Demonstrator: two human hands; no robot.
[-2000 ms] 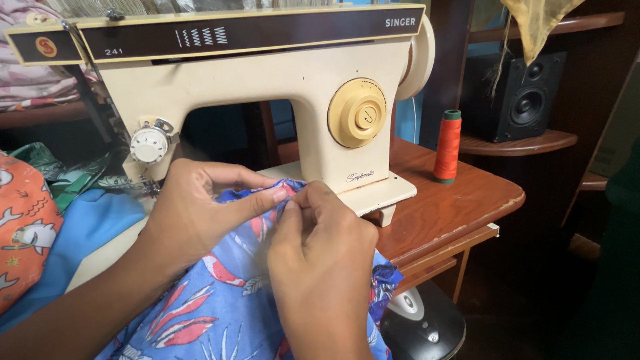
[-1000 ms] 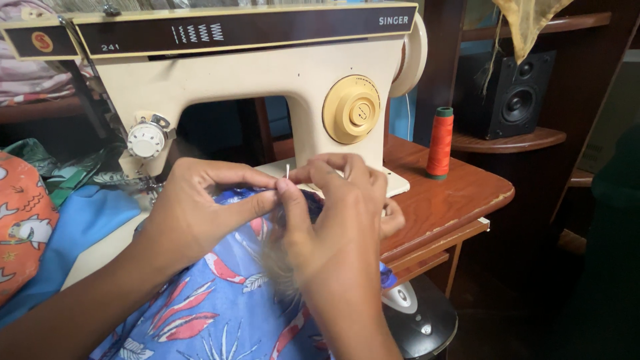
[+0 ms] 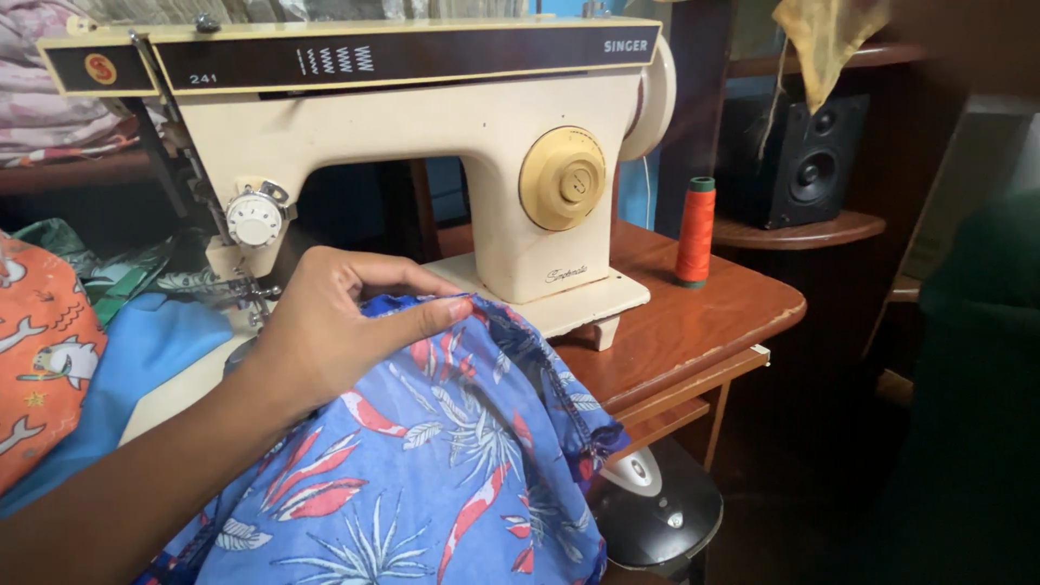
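Note:
My left hand [image 3: 357, 317] pinches the top edge of a blue fabric piece [image 3: 422, 471] printed with red and white leaves, between thumb and forefinger. The cloth hangs down from the fingertips, and a dark stitched seam runs along its right side. Just behind the hand stands a cream Singer sewing machine [image 3: 390, 122], its needle and presser foot area [image 3: 252, 296] directly left of my left hand and partly dark. My right hand is out of view.
An orange thread spool [image 3: 695, 236] stands upright on the wooden table [image 3: 699, 317]. Blue cloth [image 3: 166, 341] and orange shark-print cloth [image 3: 45, 357] lie at the left. A black speaker [image 3: 800, 162] sits on a shelf behind; a black lidded object [image 3: 666, 512] is below the table.
My right hand, at the cloth edge beside the left in both earlier frames, has let go and left the view. The small white item seen between the fingers a second ago no longer shows.

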